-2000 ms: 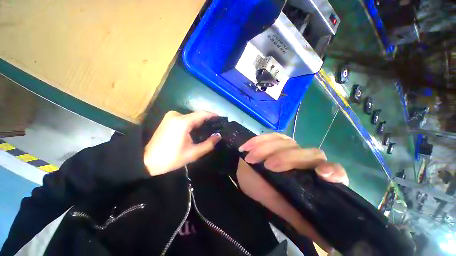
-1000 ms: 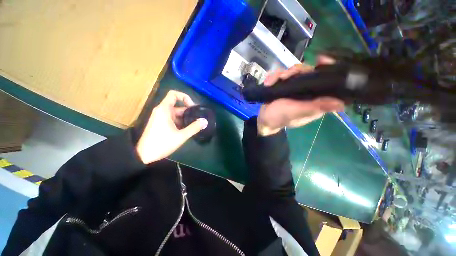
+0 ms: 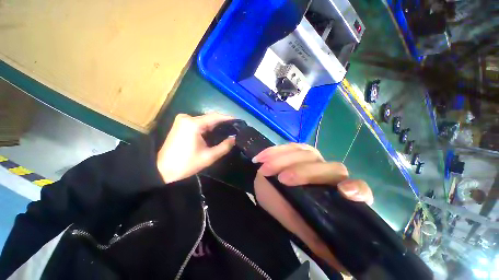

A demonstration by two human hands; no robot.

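Note:
My left hand (image 3: 189, 146) grips a black round housing (image 3: 223, 131) between thumb and fingers, above the green bench near my chest. My right hand (image 3: 306, 178) is wrapped around a long black electric screwdriver (image 3: 342, 221) that runs to the lower right. The screwdriver's front end meets the housing at my left fingertips. The driver bit and any screw are hidden there.
A blue plastic tray (image 3: 235, 82) holds a silver-grey screw feeder (image 3: 314, 49) with its feeder outlet (image 3: 288, 82) facing me. A tan work board (image 3: 109, 49) lies at the left. A conveyor line (image 3: 386, 143) with several black housings runs at the right.
A second ago the screwdriver's front was at the feeder outlet. My right hand has since brought it down and left against the housing, which my left hand still holds.

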